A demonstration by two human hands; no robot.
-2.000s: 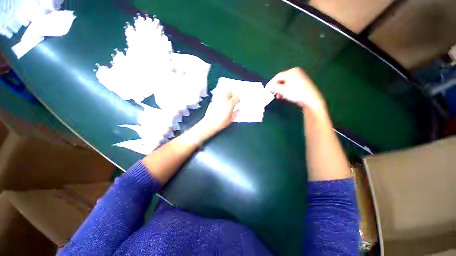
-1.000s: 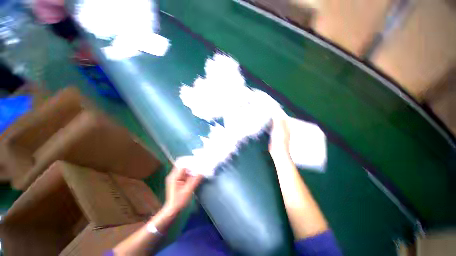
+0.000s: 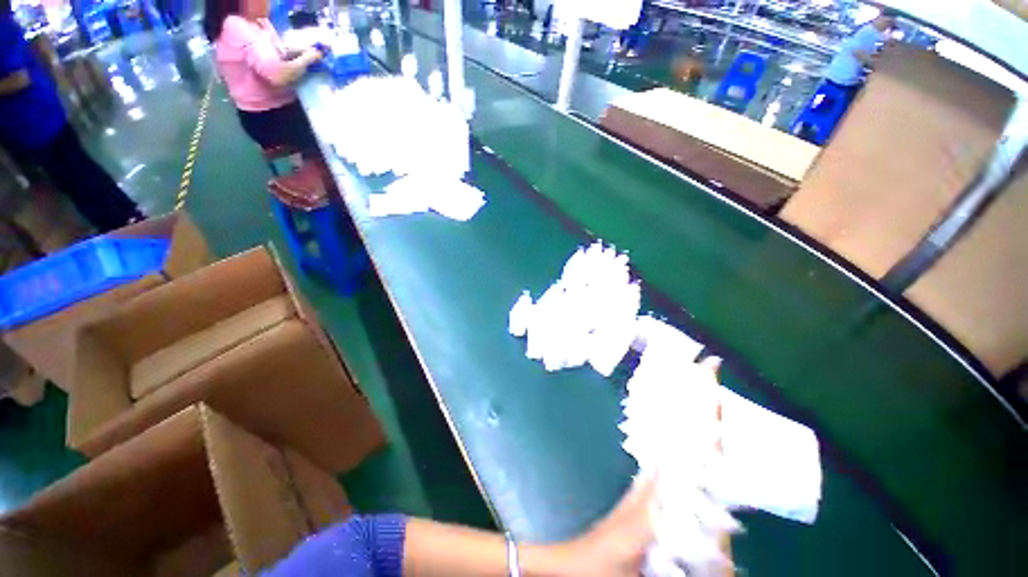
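A row of overlapping white wrapped pieces runs down the green bench to the lower edge of the picture. My left hand, bare and blurred, grips its near end; the fingers are partly hidden by the pieces. A bracelet shows on the left wrist. My right hand is mostly hidden behind the row; only slivers of skin show at its right side, so its grip is unclear. White sheets lie right of the row. A heap of white adapters lies just beyond it.
The dark-green bench carries a larger white heap farther along. Open brown cartons stand at left, one holding a blue tray. A person in pink sits beyond, near a blue stool. Large cartons stand at right.
The view has tilted up toward the far bench. My left hand has moved from the row's outer edge onto its near end. My right hand, earlier plainly visible between row and sheets, is now mostly hidden.
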